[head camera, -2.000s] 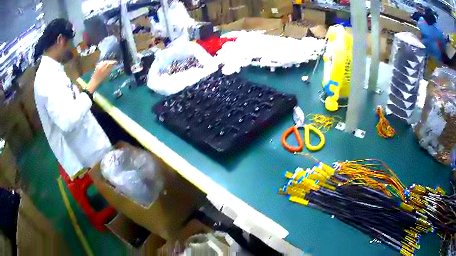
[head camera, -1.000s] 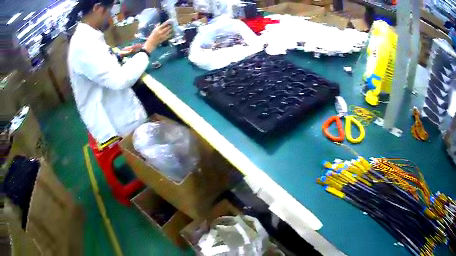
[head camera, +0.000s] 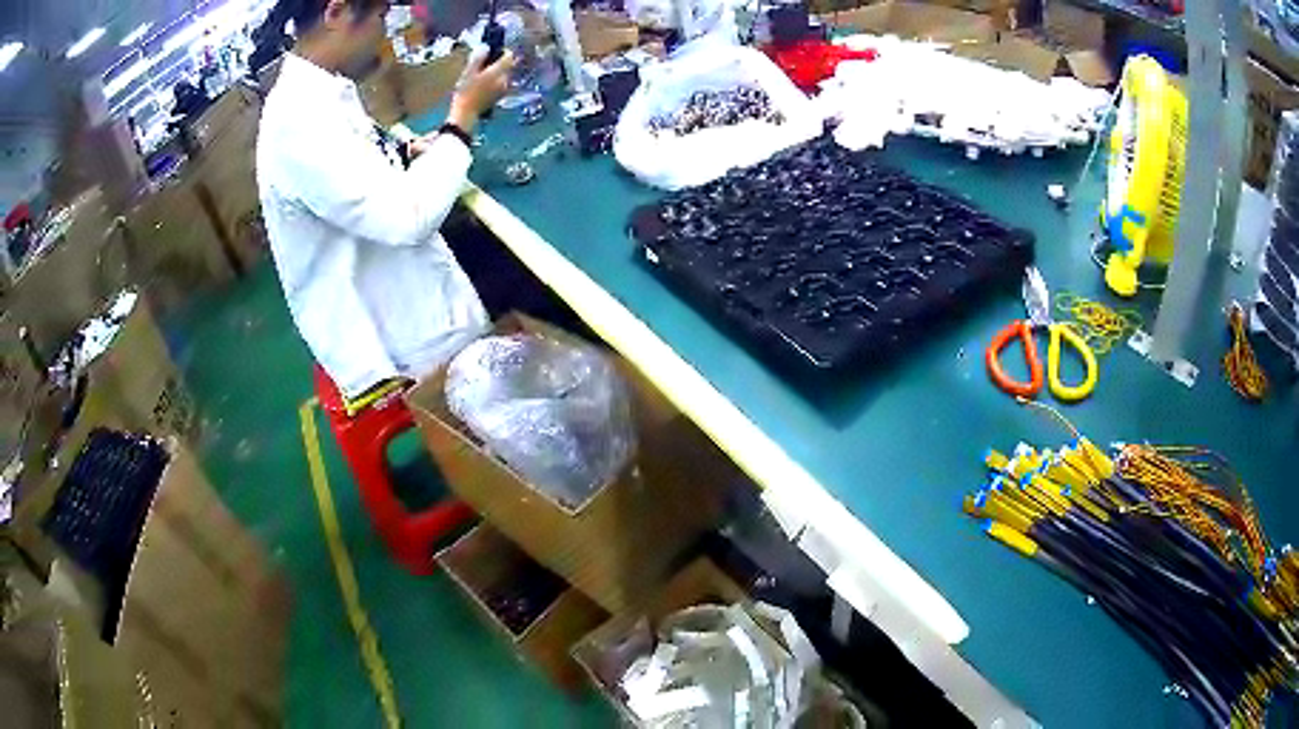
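Observation:
Neither of my hands is in the picture. A row of black-sleeved cables (head camera: 1140,598) lies on the green bench at the lower right, cut off by the picture's edge. Their yellow end wraps (head camera: 1047,491) with blue tips point left. Thin orange and yellow lead wires (head camera: 1190,491) lie behind the black sleeves. Scissors (head camera: 1044,349) with one orange and one yellow loop lie beyond the cables, blades pointing away. A large black tray (head camera: 841,257) with rows of pockets lies left of the scissors.
A yellow fan-like object (head camera: 1147,178) stands by a metal post (head camera: 1208,185). A clear bag of small parts (head camera: 712,114) lies behind the tray. A person in white (head camera: 356,214) sits at the bench's left. Cartons (head camera: 570,527) stand below the bench edge (head camera: 684,385), one holding white strips (head camera: 712,677).
The view has swung left, so the bench things have shifted right in the picture and more floor and cartons show at left. The other person's raised hand now holds something dark.

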